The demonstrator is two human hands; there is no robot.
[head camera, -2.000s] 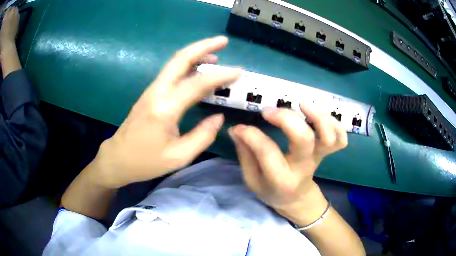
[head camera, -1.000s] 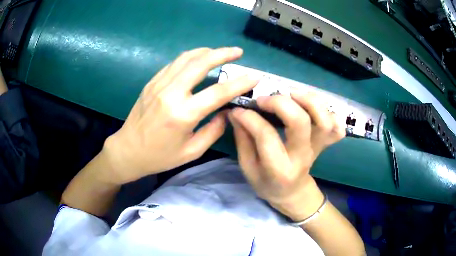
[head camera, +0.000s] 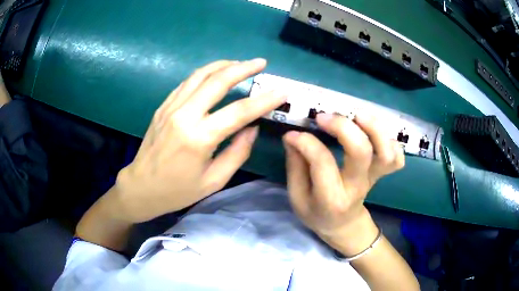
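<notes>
A pale silver-grey carrier strip point(head camera: 329, 101) lies at a slant on the green bench, with dark openings in a row. Black components show in the openings that my fingers do not cover. My left hand point(head camera: 179, 136) is at the strip's left end, fingers apart, index fingertip at the leftmost opening, thumb below the near edge. My right hand point(head camera: 341, 176) is bent over the middle of the strip, index fingertip beside the second opening, thumb near the front edge. It covers part of the row. Whether it pinches anything is hidden.
A thick stack of strips point(head camera: 375, 38) lies beyond the worked strip, another stack point(head camera: 484, 133) at right. A slim black and silver tool point(head camera: 451, 177) lies right of the strip. A single strip point(head camera: 495, 82) is on the belt. A person's dark sleeve point(head camera: 23, 165) is at left.
The strip and bench items first shift right in the picture. My right hand then moves slightly right, away from my left fingertips, uncovering the second opening. The neighbour's hand has left the picture.
</notes>
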